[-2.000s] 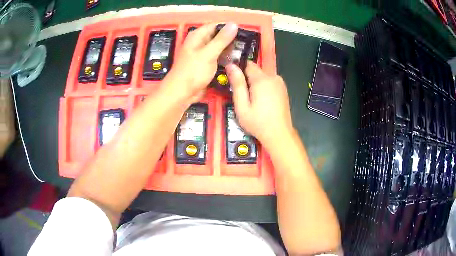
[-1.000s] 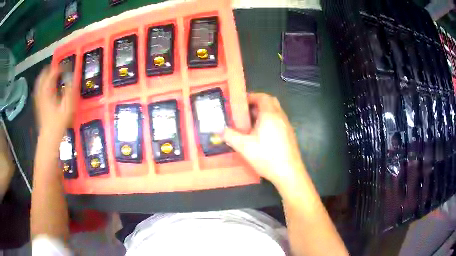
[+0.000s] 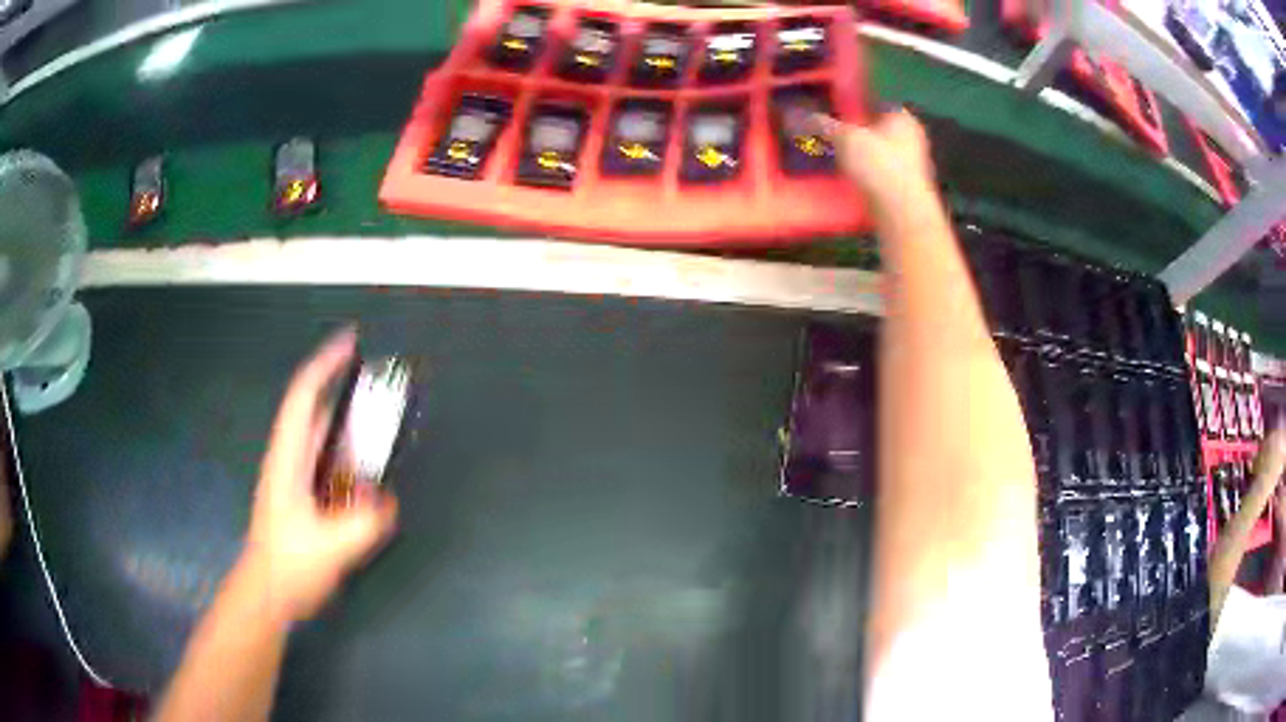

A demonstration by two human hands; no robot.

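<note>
The red foam tray (image 3: 635,219) lies over the green conveyor belt, its two rows of pockets filled with black handheld device units. My right hand (image 3: 882,148) is at the tray's right end, with fingers on or over its edge; blur hides the exact grip. My left hand (image 3: 313,487) is over the bench at the left, holding a black device unit (image 3: 374,416) with a bright screen, between thumb and fingers.
A smartphone (image 3: 829,416) lies on the dark green bench beside my right forearm. Black blister trays (image 3: 1121,409) stand at the right. Two loose units (image 3: 295,176) lie on the belt. A fan (image 3: 35,261) and white cable are at the left. Another person's arm (image 3: 1248,508) shows far right.
The red tray has moved from the bench forward onto the belt, with my right hand at its right end. My left hand has left the tray and now holds a unit over the bench.
</note>
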